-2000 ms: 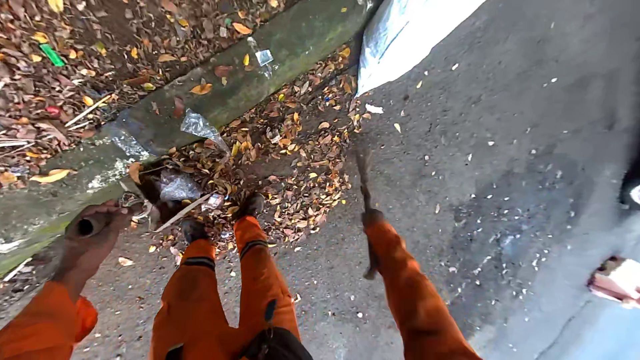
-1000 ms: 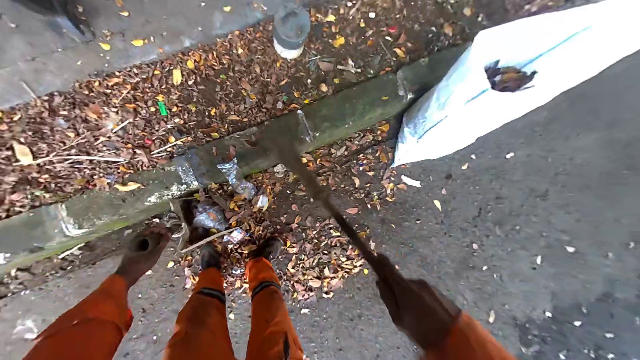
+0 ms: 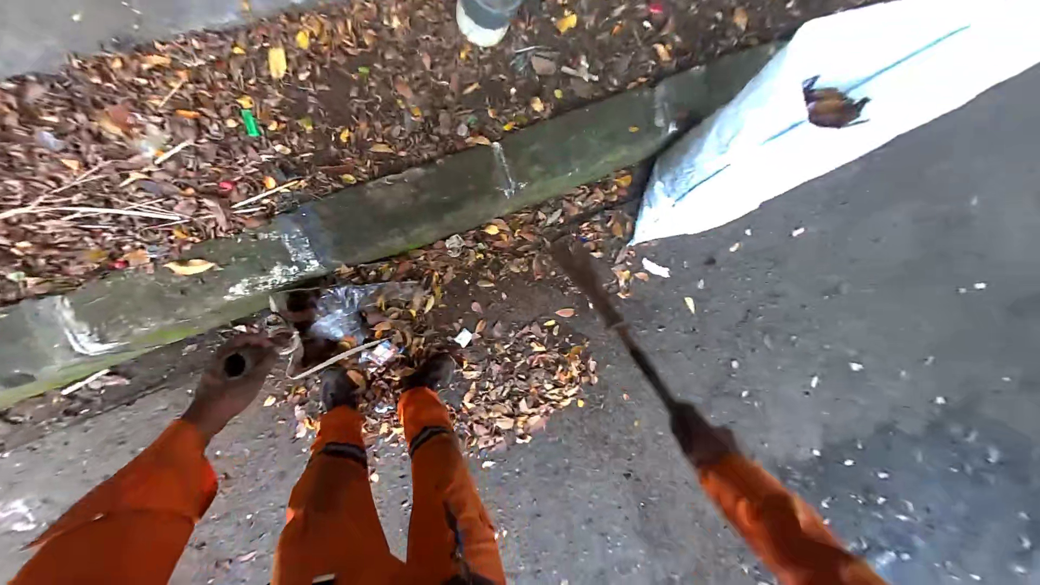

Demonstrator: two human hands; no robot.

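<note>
My right hand point(image 3: 703, 439) is closed on the dark handle of a long tool point(image 3: 630, 345), whose far end, blurred, reaches over the leaves beside the curb. My left hand point(image 3: 236, 370) grips a tubular thing point(image 3: 235, 365) with a round, dark open end facing up; what it belongs to cannot be told. Just right of that hand lie crumpled clear plastic point(image 3: 340, 315) and a pale curved strip point(image 3: 337, 359). Dry leaves point(image 3: 520, 382) are heaped in front of and beside my dark shoes.
A mossy concrete curb point(image 3: 422, 207) crosses the view diagonally. Beyond it is leaf-strewn soil with sticks point(image 3: 106, 213) and a whitish-grey container point(image 3: 486, 20). A large white sack point(image 3: 747, 146) lies at the upper right, with brown leaves on it. Grey asphalt point(image 3: 812, 325) extends to the right.
The tool's far end has swung out from near my right hand's side, over the curb, and is now back on the near side by the leaves. The view has shifted.
</note>
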